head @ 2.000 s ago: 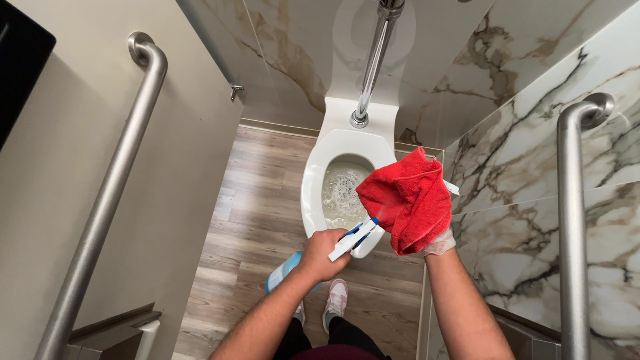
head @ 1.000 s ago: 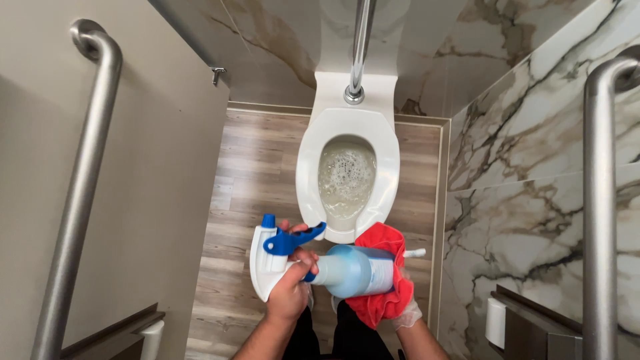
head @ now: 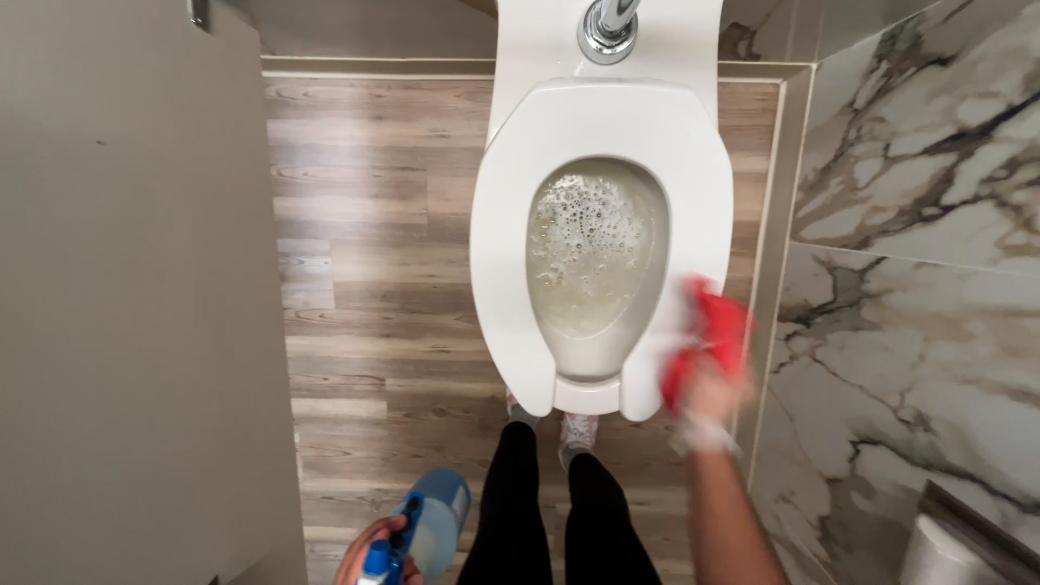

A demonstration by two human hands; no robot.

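Observation:
Blurred by motion, my right hand holds a red cloth at the right front edge of the white toilet seat. A clear glove cuff shows at that wrist. The seat is down, and bubbly, cloudy water stands in the bowl. Low on the left, my left hand grips a spray bottle of blue liquid by its neck, below the blue and white trigger head. Part of this hand is cut off by the lower frame edge.
A chrome flush pipe rises behind the seat. To the left stands a beige partition, to the right a marble-patterned wall. A white roll sits in a holder at the lower right. My feet are at the toilet's front.
My hands have moved apart: the bottle has gone to the lower left with my left hand, and the red cloth has left the bottle for the seat. The view is closer over the toilet.

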